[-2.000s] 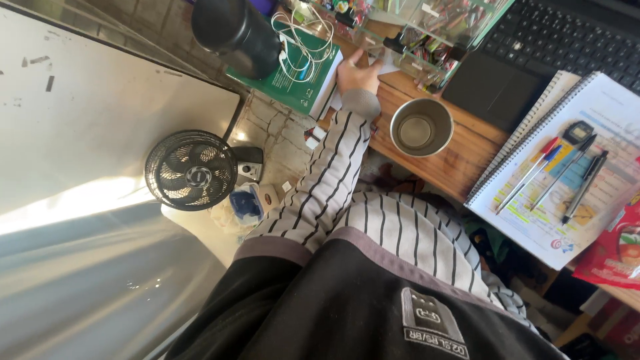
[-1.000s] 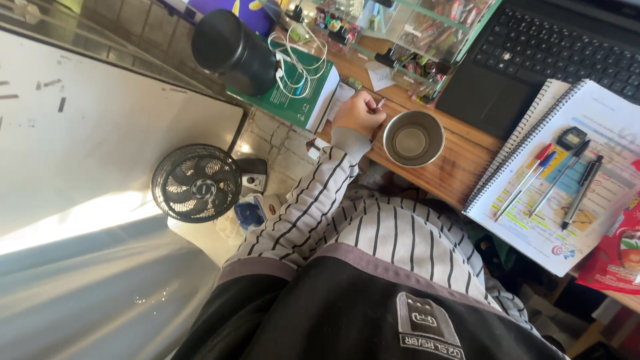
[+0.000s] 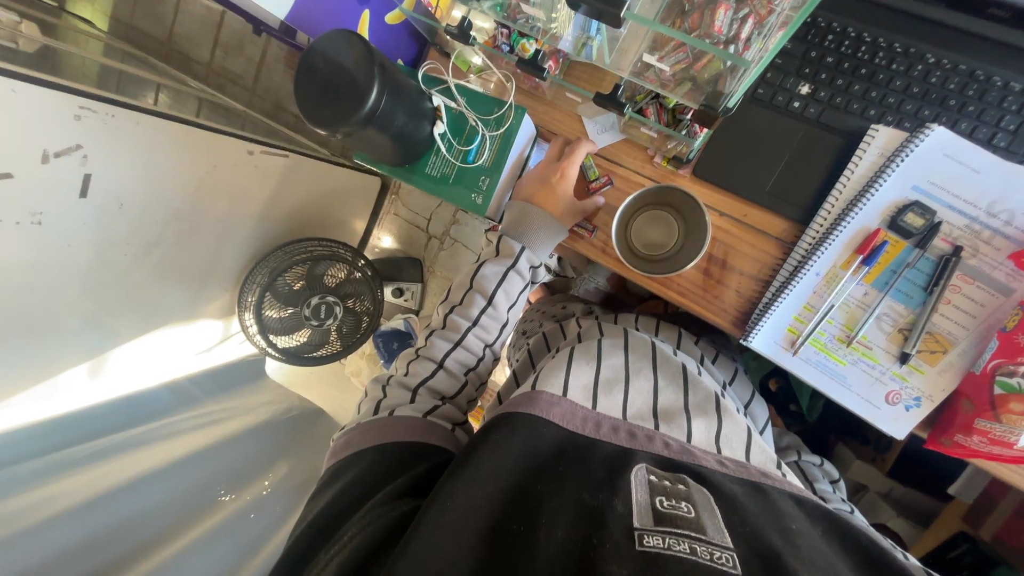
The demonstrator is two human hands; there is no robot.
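Observation:
My left hand (image 3: 560, 180) rests over the wooden table near its edge, fingers apart and bent. Small wrapped candies lie on the wood by its fingertips: a green one (image 3: 590, 168), a dark red one (image 3: 599, 186) and another red one (image 3: 585, 230) below the thumb. No candy is clearly gripped. To the right of the hand stands a metal cup (image 3: 661, 230), its inside visible and seemingly empty. A white paper slip (image 3: 601, 125) with writing lies just above the fingers. My right hand is out of view.
A green book (image 3: 480, 180) bears white earphones (image 3: 478, 120) and a black cylindrical container (image 3: 364, 96). Clear candy bins (image 3: 680, 48) stand at the top. A laptop (image 3: 768, 152), a spiral notebook (image 3: 872, 336) with pens and a red packet (image 3: 988, 400) lie rightward. A black fan (image 3: 310, 302) stands left.
My left hand moved toward the cup with its fingers drawn in, then spread them and shifted slightly away. Small wrapped candies now show beside the fingers.

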